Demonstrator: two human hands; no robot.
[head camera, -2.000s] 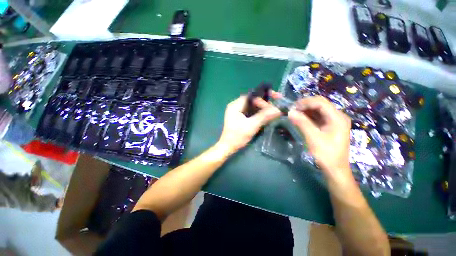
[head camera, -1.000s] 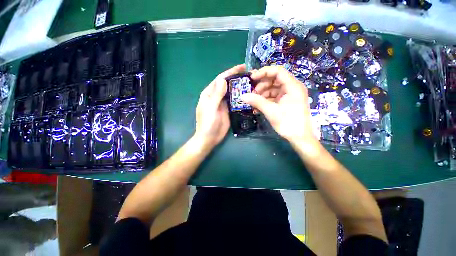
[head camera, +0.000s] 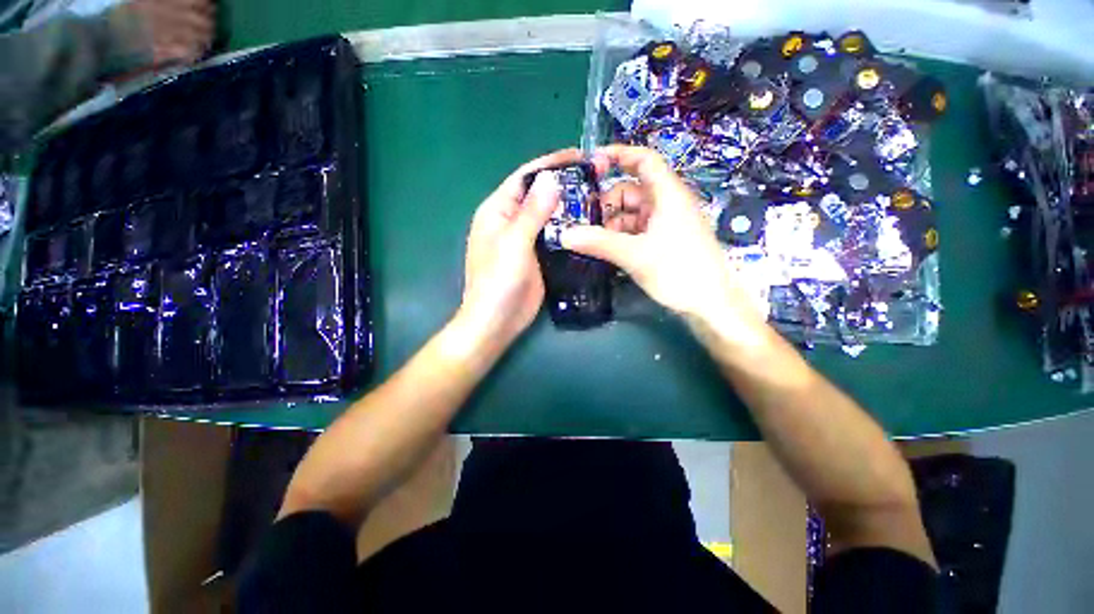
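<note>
A black housing (head camera: 578, 292) is held upright between my hands over the green mat, its lower end showing below my fingers. A circuit board (head camera: 572, 206) with a whitish, speckled face lies in its upper part, partly covered by my thumbs. My left hand (head camera: 510, 246) wraps the housing's left side, its thumb on the board. My right hand (head camera: 654, 228) is at the right side, its thumb pressed at the board's lower edge and its fingers curled at the upper right edge. Whether wires or a speaker sit inside is hidden.
A black blister tray (head camera: 342, 228) lies at left. Wired boards and speakers are heaped on a clear tray (head camera: 921, 314) at right. A second bag of wired boards (head camera: 1062, 228) lies at far right. Another person's hand (head camera: 174, 30) is at the upper left. Cardboard boxes (head camera: 192, 504) stand below the bench edge.
Since two seconds ago, my hands have come together around the housing and the view has shifted. Since one second ago, my left thumb has moved onto the board. Another person's arm has entered at upper left.
</note>
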